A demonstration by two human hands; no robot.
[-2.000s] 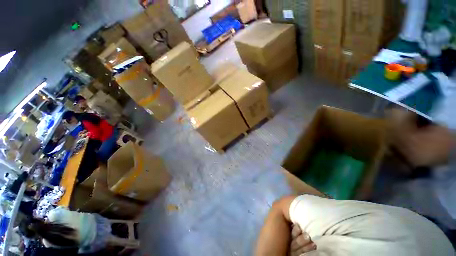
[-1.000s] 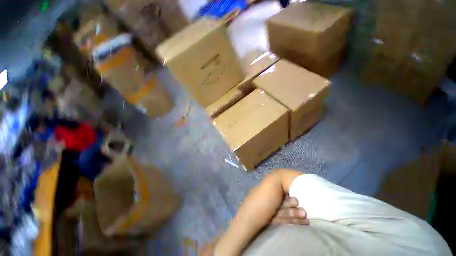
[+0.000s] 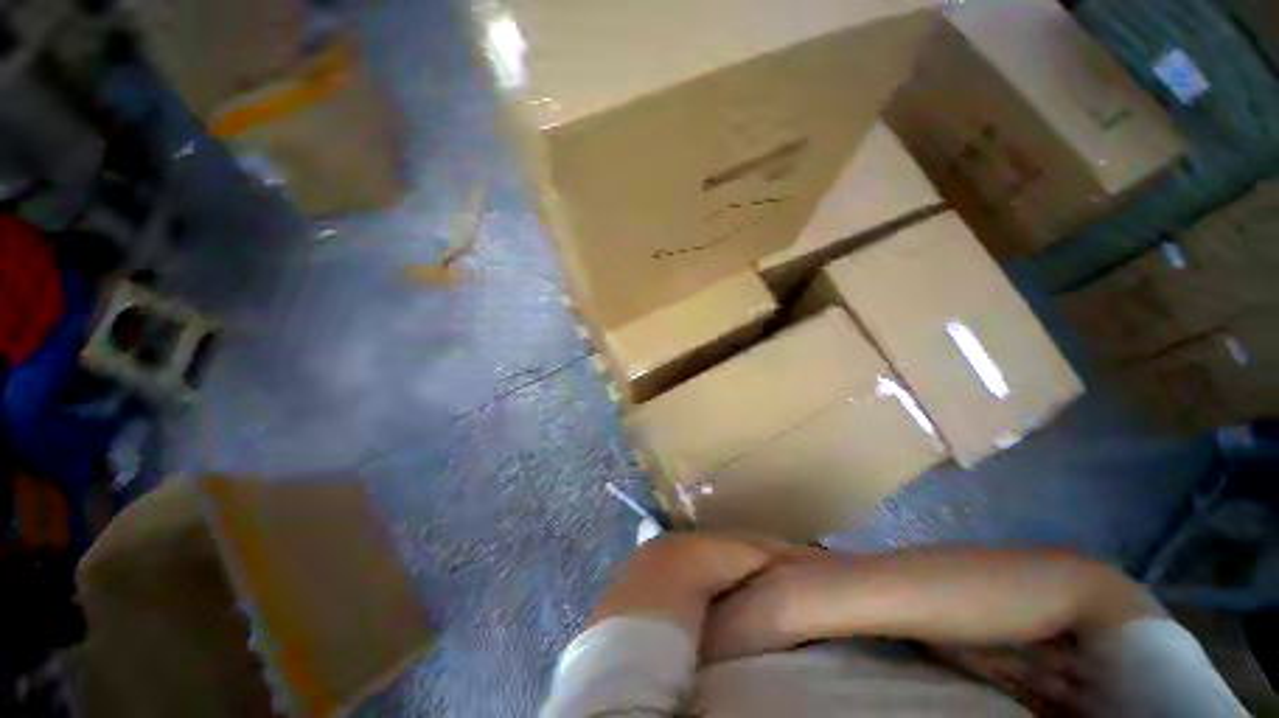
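Note:
My bare forearms (image 3: 898,596) are folded across my body at the bottom of the view. My right forearm reaches left and its hand is tucked in by my left arm, so its fingers do not show clearly. Blurred finger-like shapes lie by my right elbow and may be my left hand. No held object shows. Just beyond my arms stand closed brown cartons (image 3: 793,421), side by side, with shiny tape. A larger carton (image 3: 673,211) with dark print stands on the group at the back left.
An open brown carton (image 3: 344,575) with orange tape is at the lower left. A pale stool (image 3: 147,337) and part of a person in red and blue are at the left edge. More cartons (image 3: 1178,337) stand at the right. A small white item (image 3: 648,530) lies on the floor.
The view has moved closer to the carton group and tilted down. The open carton with green contents and the green bench have left the view. My arms now lie folded across the bottom.

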